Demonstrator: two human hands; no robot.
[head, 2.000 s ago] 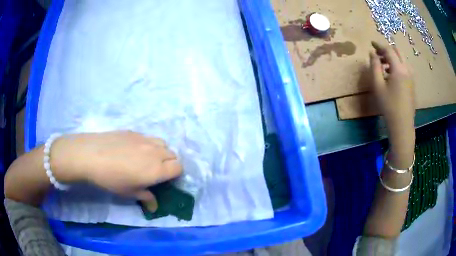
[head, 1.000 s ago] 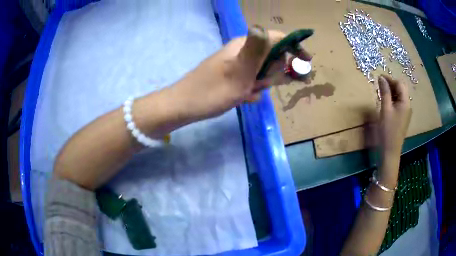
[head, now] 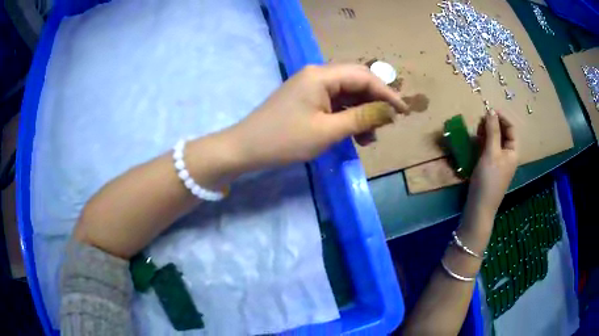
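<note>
My left hand (head: 322, 115) is over the right rim of the large blue crate, its thumb covered yellow-brown. Thumb and forefinger are apart and I see nothing between them. A green plate (head: 461, 146) with silver spots at its ends is against the thumb side of my right hand (head: 496, 134), tilted, above the cardboard; the grip is partly hidden. A tiny silver fitting (head: 487, 105) is at the right fingertips. Two more green plates (head: 177, 298) touch on the white liner (head: 263, 223), one partly behind my left sleeve.
The blue crate (head: 368, 243) fills the left. A loose pile of silver fittings (head: 469, 42) lies on the cardboard (head: 400, 39), with a white-topped pot (head: 383, 72) beside a dark stain. Lower right, a second crate holds rows of green plates (head: 522, 252).
My left hand lifted from the liner and moved right with a green plate. That plate is now at my right hand and gone from my left. Two plates show on the liner.
</note>
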